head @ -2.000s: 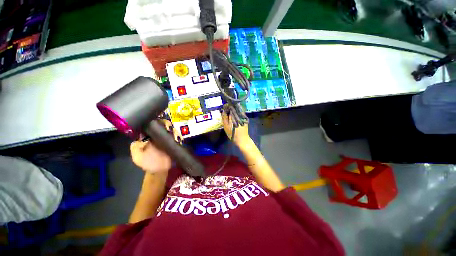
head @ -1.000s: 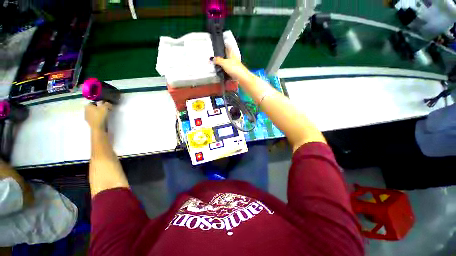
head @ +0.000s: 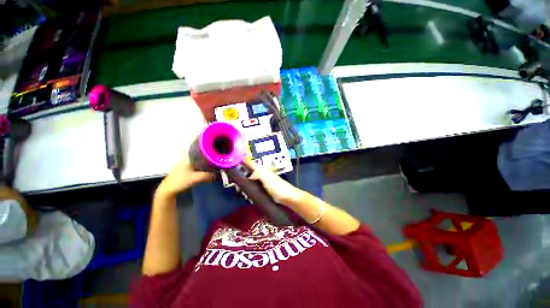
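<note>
A dark grey hair dryer (head: pixel 222 145) is held over the front power meter, its magenta ring facing up and its handle pointing down to the right. My left hand (head: pixel 188 174) is around the side of its head. My right hand (head: pixel 269 182) grips the handle just below the head. The power cord (head: pixel 283 123) lies over the right side of the meters. The rear power meter (head: pixel 241 114) shows its yellow patch and a small display; the front meter (head: pixel 277 161) is partly hidden by the dryer.
A white foam tray (head: pixel 229 54) sits on a red-brown box (head: pixel 235 97) behind the meters. A blue-green patterned sheet (head: pixel 316 111) lies to the right. Another hair dryer (head: pixel 113 135) lies left on the bench. A red stool (head: pixel 461 243) stands below right. Neighbouring workers sit both sides.
The dryer from the foam tray is now in front of me over the meters. My left hand has left the dryer on the left bench and come to the centre; my right hand has come back.
</note>
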